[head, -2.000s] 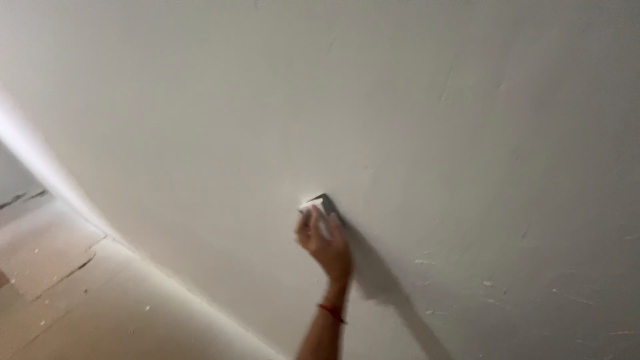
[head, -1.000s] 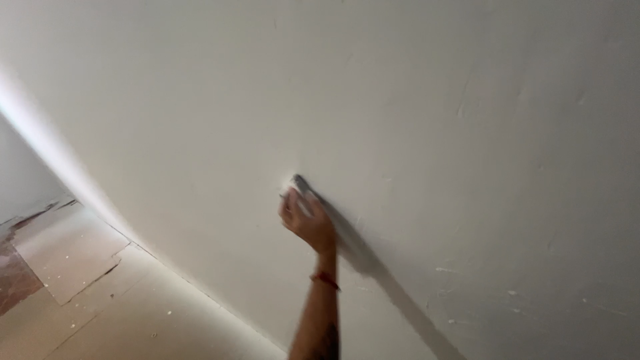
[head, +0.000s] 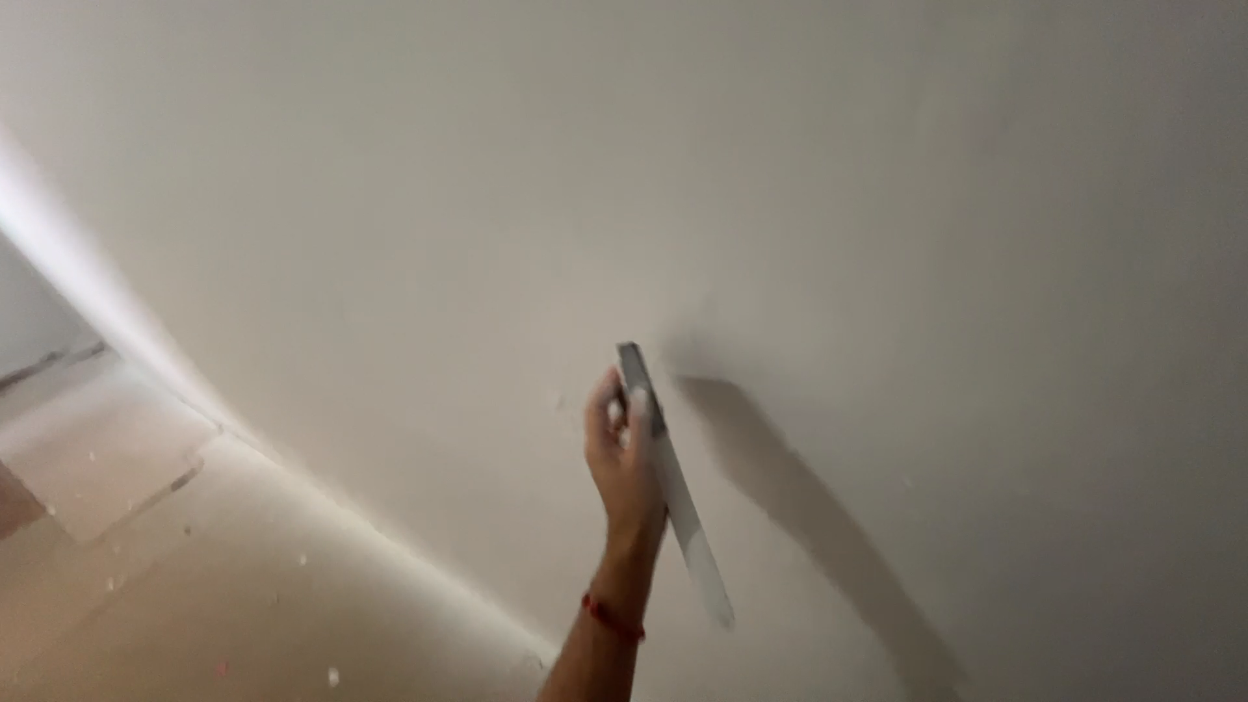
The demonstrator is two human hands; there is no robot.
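My left hand (head: 624, 429) reaches up from the bottom middle, wearing a red cord bracelet (head: 612, 619) at the wrist. Its bent fingers and thumb grip a long, flat, straight-edged tool (head: 690, 526), seen nearly edge-on. The tool is dark grey at its upper end and paler lower down, slanting down to the right beside the wrist. Motion blur hides its exact kind. It is near a smooth pale wall (head: 439, 292); whether it touches cannot be told. My right hand is out of view.
A floor (head: 175, 604) with cracked or broken covering and pale specks lies at lower left. A bright strip of light (head: 78, 253) runs along the wall's left edge. The arm's shadow (head: 809, 507) falls on the wall to the right.
My left hand has turned, so that the tool's long narrow side now shows; earlier only a short part near the fingertips was visible.
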